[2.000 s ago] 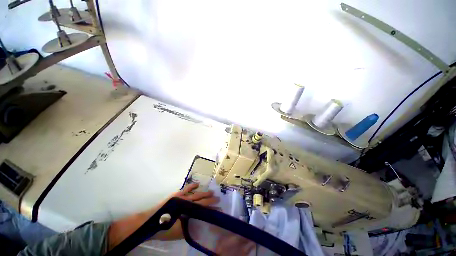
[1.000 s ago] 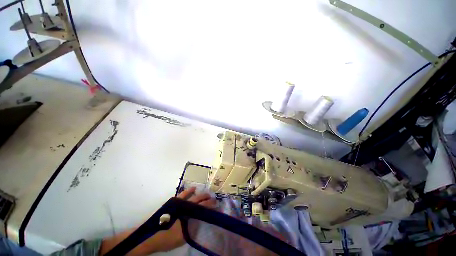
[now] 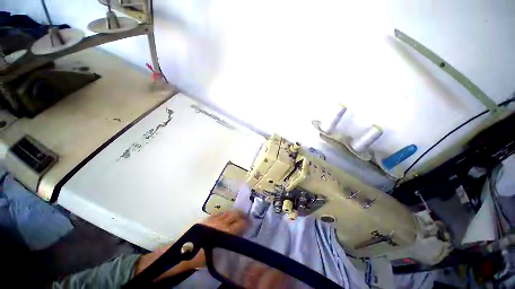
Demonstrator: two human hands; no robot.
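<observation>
The pale lavender-grey garment piece runs from under the needle area of the cream sewing machine and hangs in folds towards me. My left hand is at the cloth's left edge, just below the slide plate, with its fingers curled on the cloth. My right hand is a blurred patch of skin behind the lens at the bottom edge, low on the cloth; its fingers cannot be made out. The black eyeglass frame covers part of both hands and the cloth.
Two white thread cones and a blue one stand behind the machine. The chipped white table adjoins a beige table with a second machine. Blue cloth lies at lower left. Cloth and dark clutter are at right.
The view has shifted, showing more of the left table. My left hand has moved back from beside the needle area towards me, and more cloth shows between it and the machine.
</observation>
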